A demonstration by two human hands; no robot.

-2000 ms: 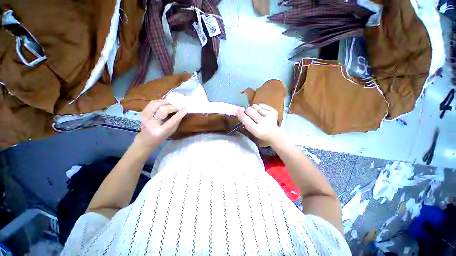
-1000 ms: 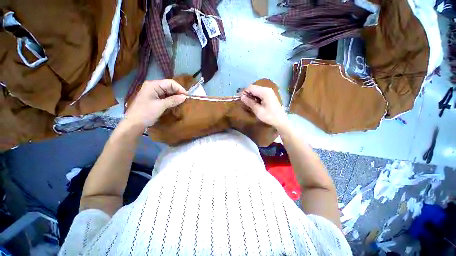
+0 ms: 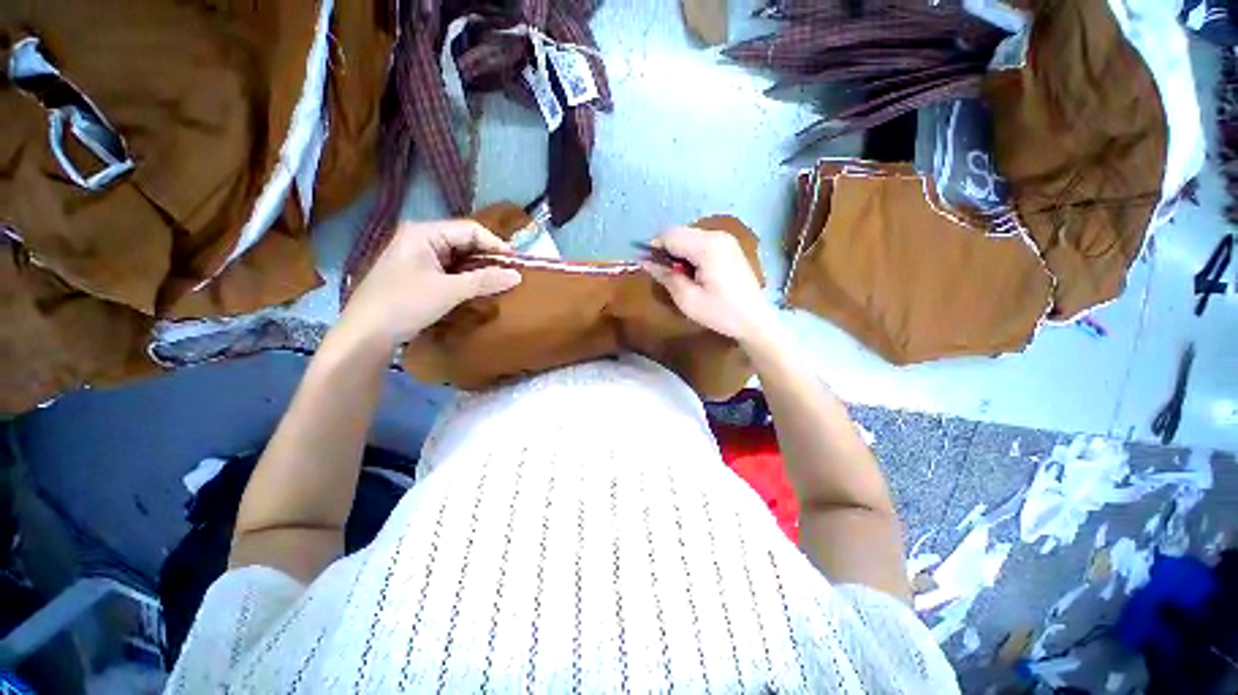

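Observation:
A brown garment piece (image 3: 543,326) is held at the waist, its pale seam edge (image 3: 570,266) stretched level between both hands. My left hand (image 3: 421,283) pinches the left end of that edge between thumb and fingers. My right hand (image 3: 709,278) is at the right end, with the dark points of small thread snips (image 3: 659,254) showing at its fingers. The snips' points touch or nearly touch the seam edge; most of the tool is hidden in the hand. A bit of white cloth shows behind the edge near my left hand.
A large brown pile (image 3: 190,149) lies at left. Plaid strips (image 3: 432,122) with white labels (image 3: 572,71) hang near the middle; more lie at upper right. Stacked brown panels (image 3: 916,278) lie at right, with black scissors (image 3: 1173,394) beyond. A red container (image 3: 763,475) and white scraps (image 3: 1073,496) are on the floor.
The white layer seen earlier between the hands has turned away, and the brown side now faces me. The snips' points now show at my right hand, which has shifted slightly along the edge.

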